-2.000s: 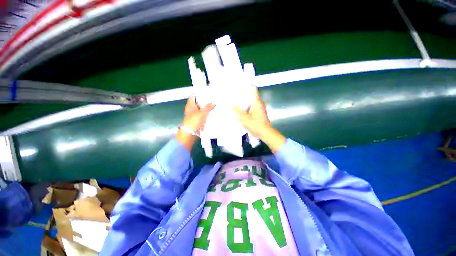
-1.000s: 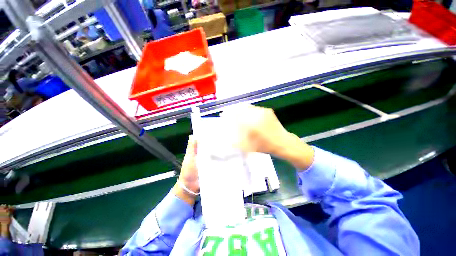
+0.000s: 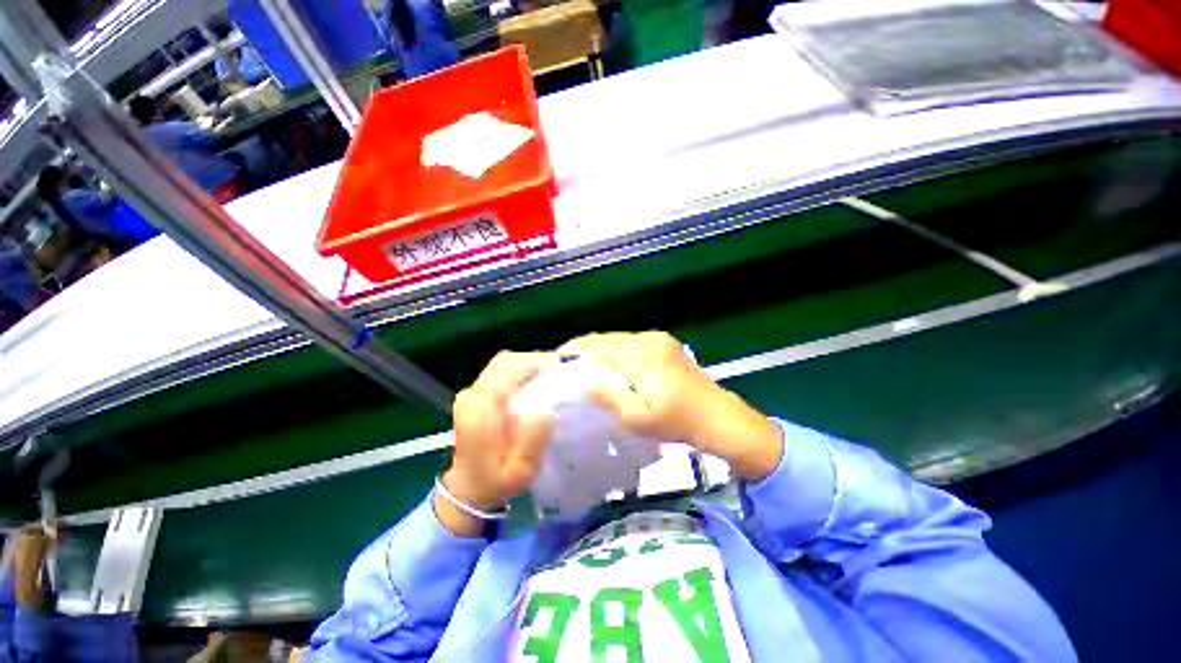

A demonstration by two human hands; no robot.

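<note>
A white card blank [image 3: 589,447] is held up in front of my chest, above the near edge of the green bench. It looks partly bent, and its far edge is hidden under my fingers. My left hand [image 3: 496,427] grips its left side, with a white band on the wrist. My right hand [image 3: 674,395] is closed over its top and right side. Another white piece with a notched end [image 3: 676,469] shows below my right hand; whether it is part of the same card I cannot tell.
A red tray [image 3: 440,162] with a white piece inside stands on the white shelf [image 3: 661,143] ahead. A metal post [image 3: 233,246] slants down at left. The green bench [image 3: 298,550] spans the front. Another person's hand [image 3: 33,563] is at the far left.
The long white card that hung down toward my chest now looks shorter and bent between my hands. My hands have come closer together. The view has shifted slightly.
</note>
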